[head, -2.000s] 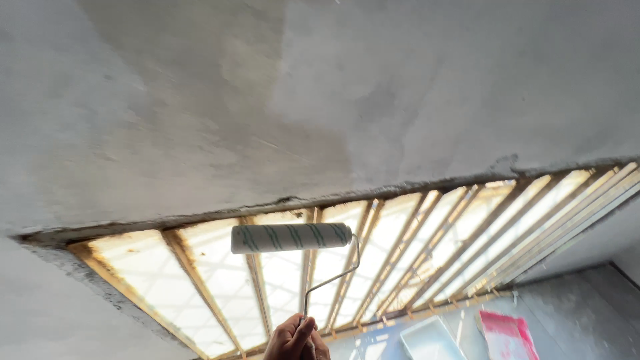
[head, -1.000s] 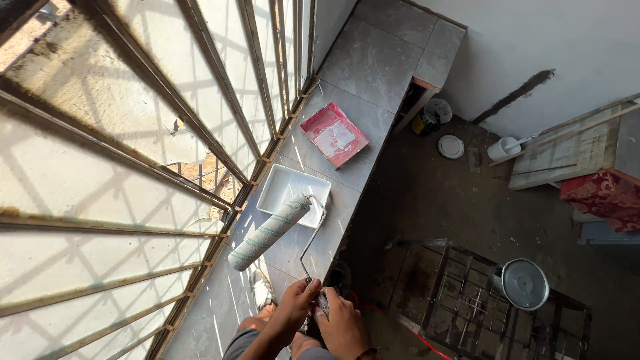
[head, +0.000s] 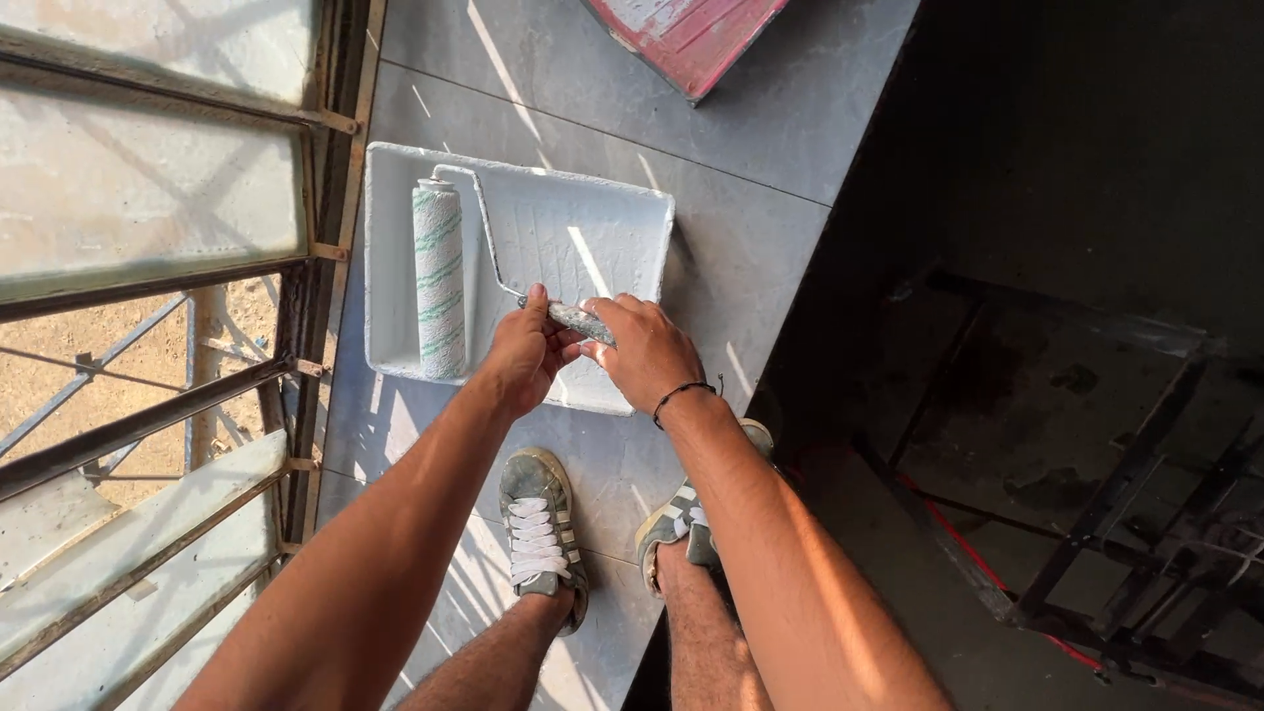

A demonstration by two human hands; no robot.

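Observation:
A paint roller point(head: 438, 281) with a white cover and green stripes lies over the deep end of a white paint tray point(head: 592, 227). Its wire frame runs to a paint-spattered handle point(head: 583, 321). My left hand point(head: 528, 351) grips the handle near the wire, thumb on top. Around the handle's rear end closes my right hand point(head: 647, 351), which wears a dark cord bracelet point(head: 683, 395). Both hands are over the tray's near part. Whether the roller cover touches paint in the tray cannot be told.
I stand on a grey tiled ledge point(head: 750, 148), my shoes point(head: 538, 523) just below the tray. A red paint-stained tray point(head: 691, 39) lies beyond. Louvred glass panes point(head: 148, 188) line the left side. Right of the ledge's edge is a dark drop with a metal frame point(head: 1096, 494) lower down.
The roller was up near the ceiling, then above the ledge; now it is down at the white tray. Both hands hold it, as one second ago. The view has swung down.

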